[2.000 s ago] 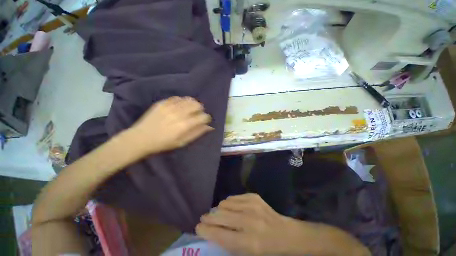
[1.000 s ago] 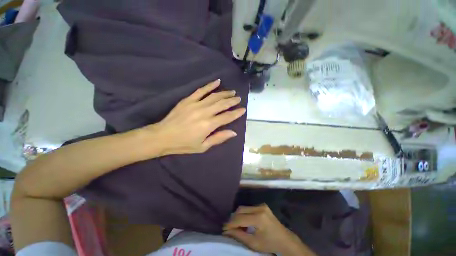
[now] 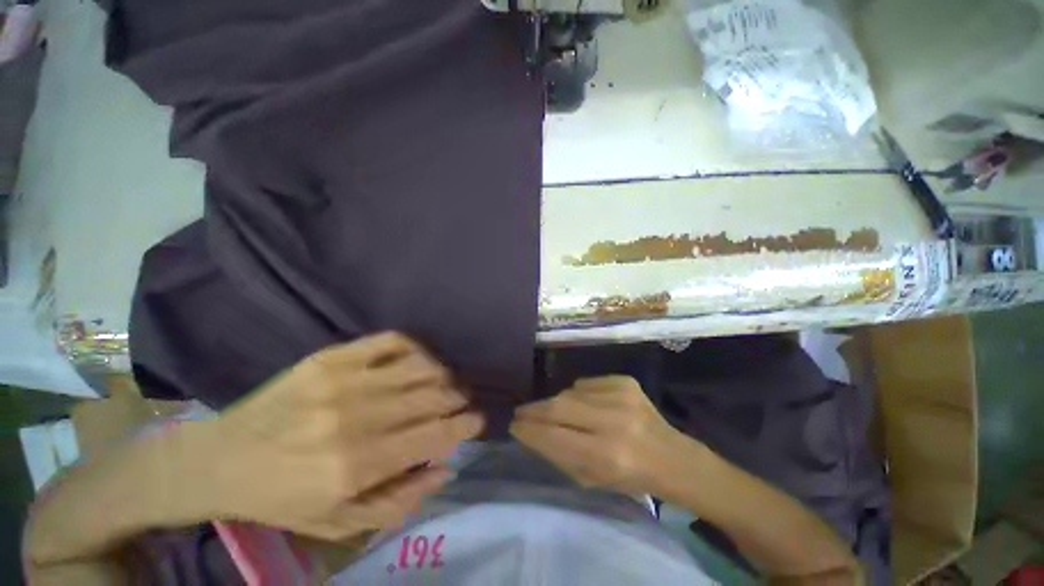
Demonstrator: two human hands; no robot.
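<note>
A large dark purple-brown garment piece (image 3: pixel 378 195) lies over the table left of the needle and hangs over the front edge towards me. Its straight right edge runs up to the presser foot (image 3: pixel 561 52) at the top. My left hand (image 3: pixel 355 435) has its fingers curled on the cloth below the table edge. My right hand (image 3: pixel 595 429) pinches the cloth's lower right edge, close beside the left fingertips. The fingertips partly hide the cloth between them.
A clear plastic bag of white labels (image 3: pixel 784 74) lies right of the needle. Dark snips or a similar tool (image 3: pixel 916 183) and a pink-handled item (image 3: pixel 985 164) lie at the right. A cardboard box (image 3: pixel 933 446) with dark cloth (image 3: pixel 778 424) is below; a pink-red crate (image 3: pixel 258 555) is lower left.
My left hand has moved from flat on the cloth near the needle down to the cloth's lower edge, beside my right hand. The view has shifted, and the machine head is mostly out of frame.
</note>
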